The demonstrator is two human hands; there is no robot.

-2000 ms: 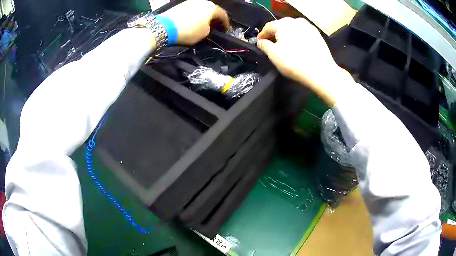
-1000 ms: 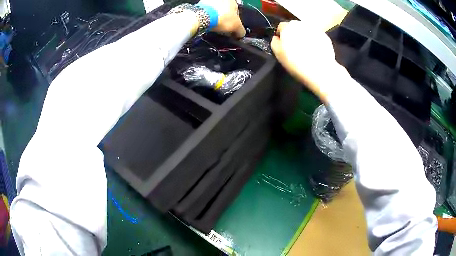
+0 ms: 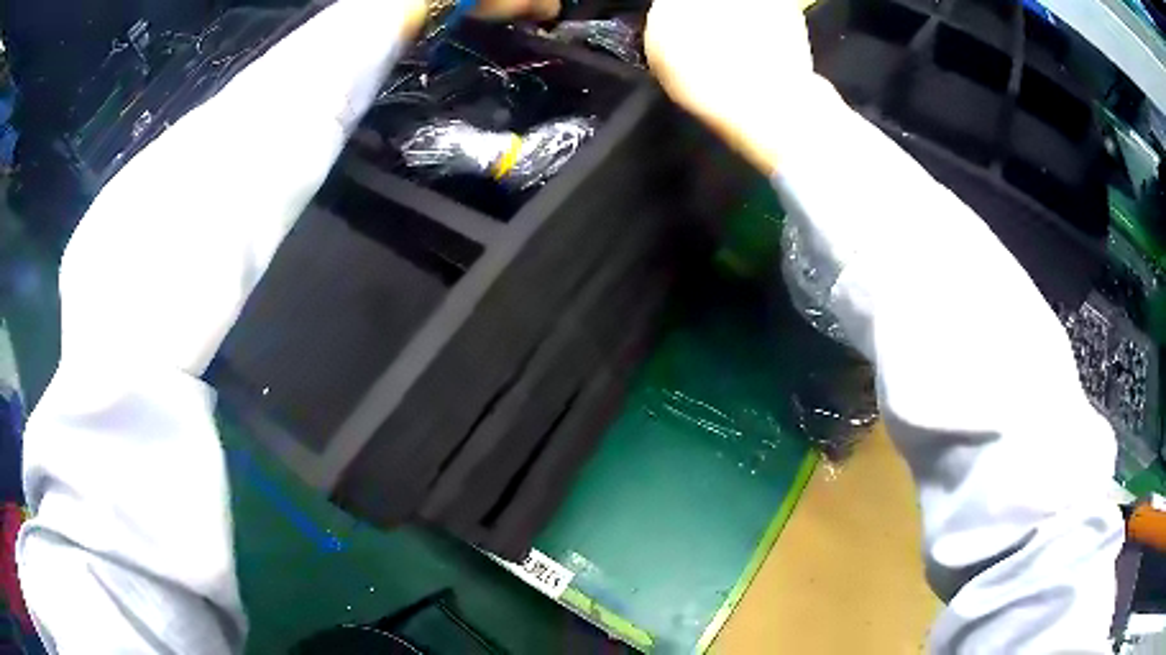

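A stack of black foam trays (image 3: 422,346) stands in front of me, tilted in view. In one compartment lies a clear shiny plastic-wrapped bundle (image 3: 448,150) with a yellow tie around its middle. Another shiny wrapped bundle (image 3: 601,39) shows near the stack's far end. My left hand (image 3: 512,8) is at the top edge over the far end, mostly cut off. My right hand (image 3: 716,58) is at the far right corner, its fingers cut off or blurred. What either hand holds cannot be seen.
A black compartment tray (image 3: 959,96) is at the upper right. A dark tub with clear bag (image 3: 825,384) stands partly behind my right sleeve. Brown cardboard (image 3: 818,563) and green mat (image 3: 665,473) lie below. A blue cord (image 3: 294,505) hangs at left; an orange tool (image 3: 1147,525) is at the right edge.
The view has shifted, so the foam stack and bundle sit further left and higher. Both hands have moved up to the top edge. A black curved object now shows at the bottom.
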